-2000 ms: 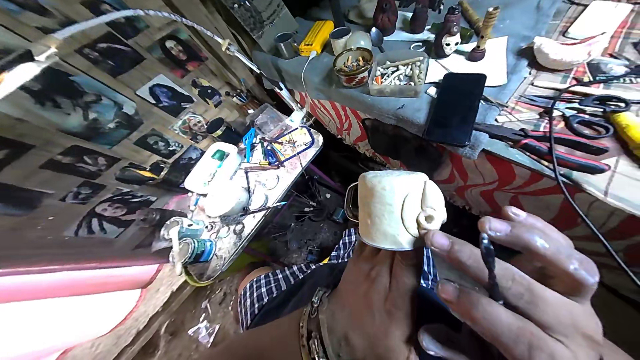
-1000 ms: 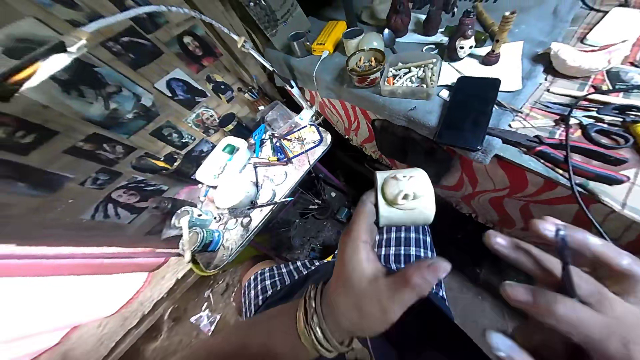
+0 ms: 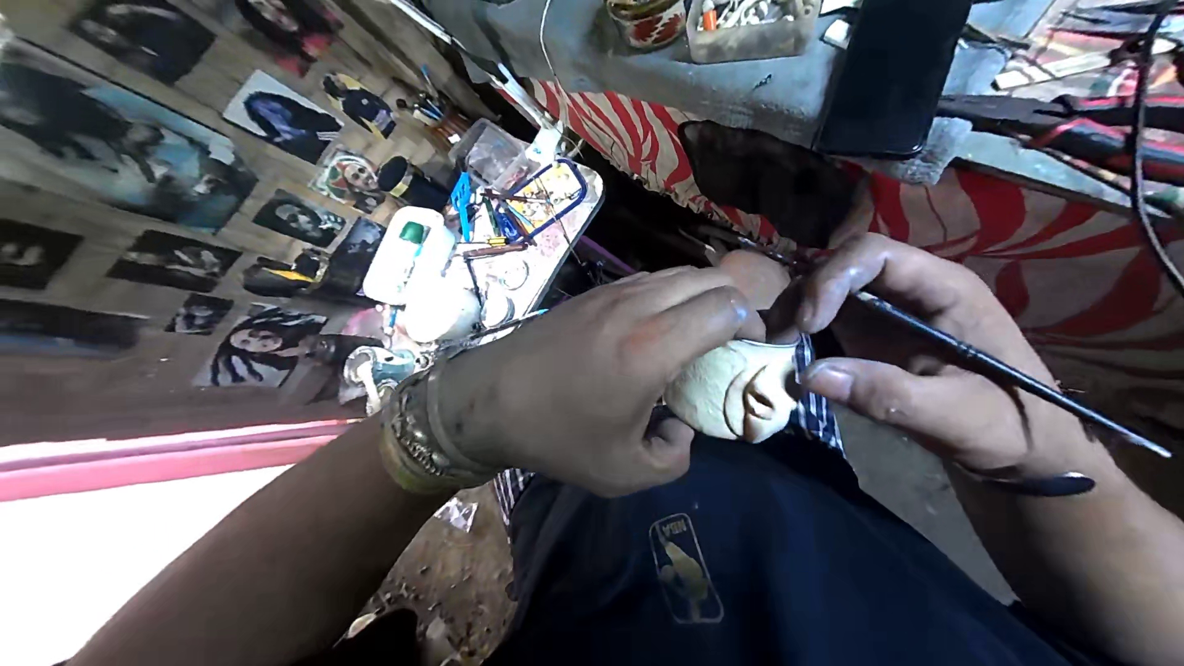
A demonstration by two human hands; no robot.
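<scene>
My left hand (image 3: 592,379), with bangles at the wrist, grips a cream-coloured clay-like cup (image 3: 731,393) from the left, above my lap. Raised, folded modelling with a dark hollow shows on the cup's right part; its far side is hidden by my fingers. Between the fingers of my right hand (image 3: 925,370) lies a thin dark modelling tool (image 3: 980,356), its pointed end towards the lower right. The thumb of that hand is at the cup's right edge. A dark bracelet is on the right wrist.
A small side table (image 3: 578,208) with pens and a white container (image 3: 407,254) stands at the left. Beyond my hands, a grey-covered workbench (image 3: 592,46) bears a black phone (image 3: 893,79), a patterned pot (image 3: 647,20), a plastic tub (image 3: 754,32) and pliers (image 3: 1091,129).
The right hand has come in from the right to the cup. My left hand now reaches over the cup, which has turned so its modelling faces right. The view has moved closer to my lap.
</scene>
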